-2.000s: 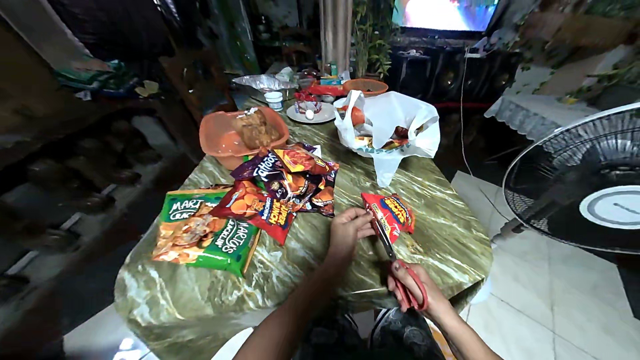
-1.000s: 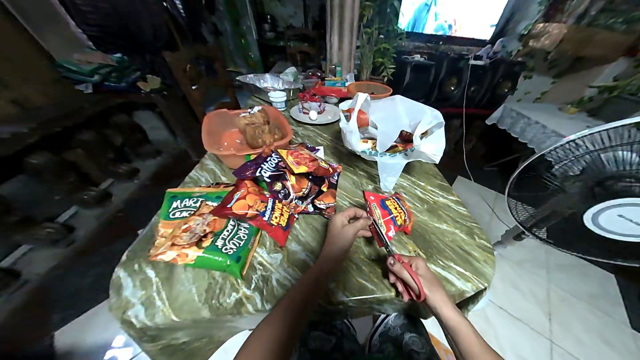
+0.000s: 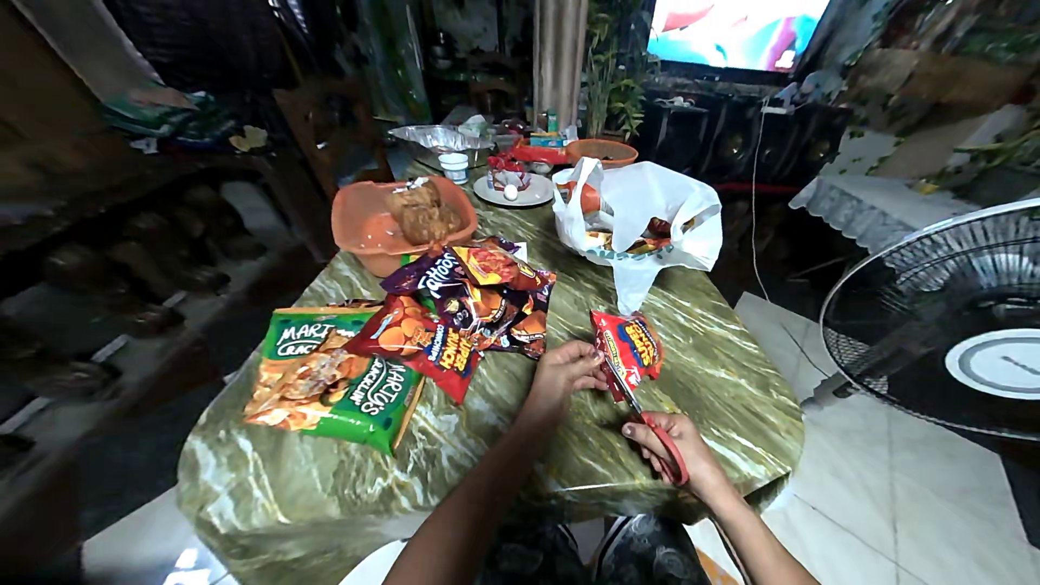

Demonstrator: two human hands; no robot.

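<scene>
My left hand [image 3: 571,372] pinches the left edge of a small red snack packet [image 3: 630,344] near the table's front right. In my right hand [image 3: 671,445] is a pair of red-handled scissors [image 3: 668,447], whose blades lie along the packet's lower left edge; whether they are cutting cannot be told. Left of my left hand, a red snack packet [image 3: 422,341] and purple snack packets [image 3: 487,296] lie in a pile, overlapping a large green snack packet [image 3: 349,382]. Behind the small packet stands a white plastic bag [image 3: 674,195] with packets inside.
The table [image 3: 520,455] has a green marbled cover. An orange plastic basin [image 3: 361,215] holds a brown lump in clear wrapping. Farther back are a white plate [image 3: 532,192], a white cup [image 3: 454,166] and a foil tray [image 3: 435,140]. A stand fan [image 3: 934,325] is at the right.
The scissors have shifted slightly along the small red packet's left edge, and both hands still hold what they held. The packets in the pile have not plainly moved.
</scene>
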